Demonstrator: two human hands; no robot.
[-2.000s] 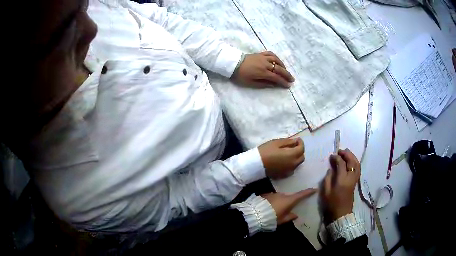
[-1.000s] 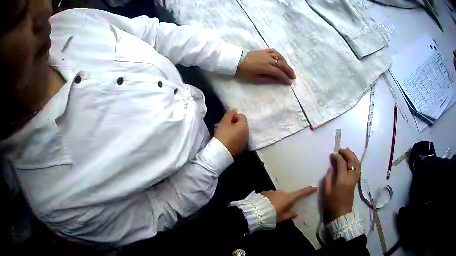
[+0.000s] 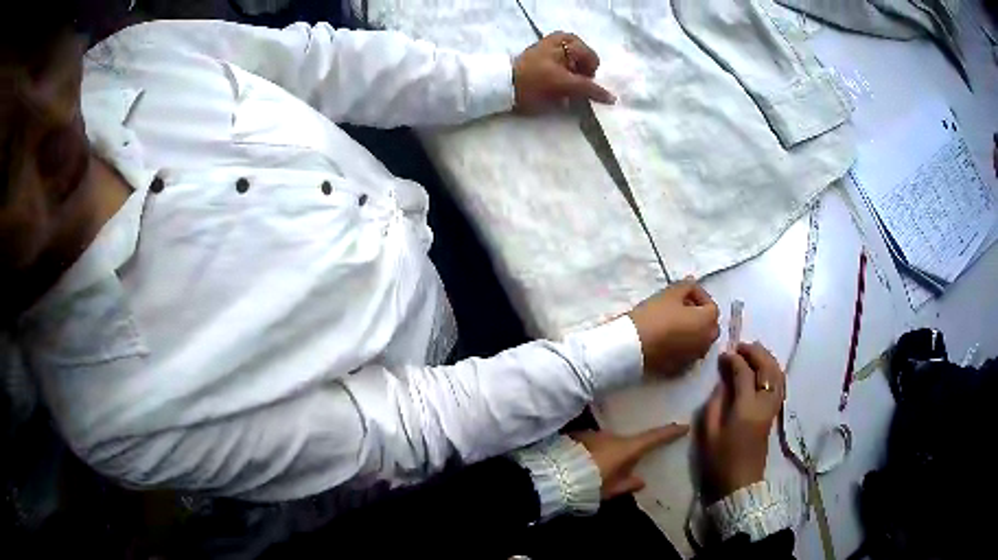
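Note:
The pale grey-green garment (image 3: 503, 219) lies spread on the white table, its dark front opening line running down to the hem. My right hand (image 3: 744, 416) is below the hem and holds the short end of the pale tape measure (image 3: 735, 319) between thumb and fingers, the end pointing up towards the hem. The rest of the tape runs beside it on the table. My left hand (image 3: 626, 454) is left of it, low, with the index finger stretched out and nothing seen in it. It is partly covered by the other person's sleeve at the wrist.
A person in a white buttoned shirt (image 3: 274, 273) stands at the left, one hand on the garment and one at its hem corner. A red pencil (image 3: 854, 328), written sheets (image 3: 930, 208) and a black bag (image 3: 930, 459) lie at the right.
The other person's lower hand has moved to the hem corner, and their upper hand has moved up along the front edge. The opening there now shows a wider dark gap. My hands have hardly moved.

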